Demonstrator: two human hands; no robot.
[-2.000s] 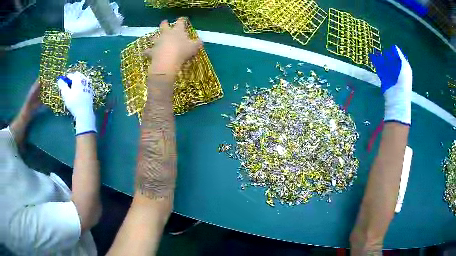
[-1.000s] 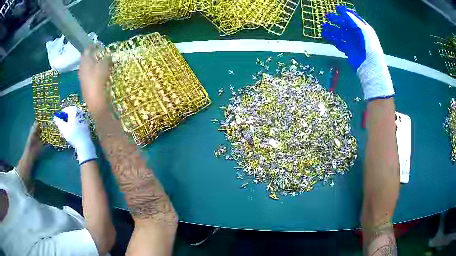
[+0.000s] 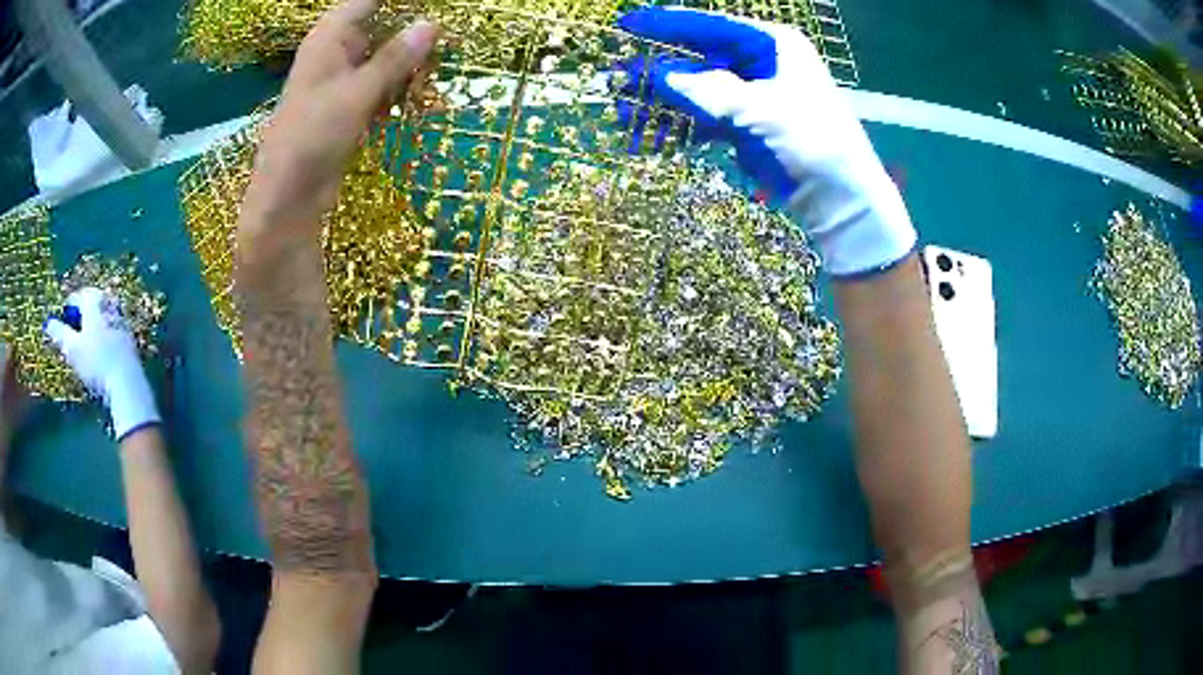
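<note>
A gold grid frame (image 3: 495,237) with small parts in its rows hangs between my hands, over the left part of the heap of loose parts (image 3: 739,330). My bare left hand (image 3: 350,79) is at the frame's upper left, with thumb and fingers at its edge. My right hand (image 3: 752,99), in a white glove with blue palm and fingers, grips the frame's upper right. The stack of frames (image 3: 224,224) lies on the bench at the left, partly hidden behind my left arm.
More gold frames (image 3: 244,33) lie at the far side. A white phone (image 3: 966,343) lies right of the heap. A neighbour's gloved hand (image 3: 106,356) works at a frame (image 3: 27,290) at the left. Another heap (image 3: 1150,303) and frames (image 3: 1148,106) are at the right.
A single frame now hangs between my hands over the heap. My left hand has moved right from the stack side, and my right hand has moved left and closed on the frame. The view has shifted right.
</note>
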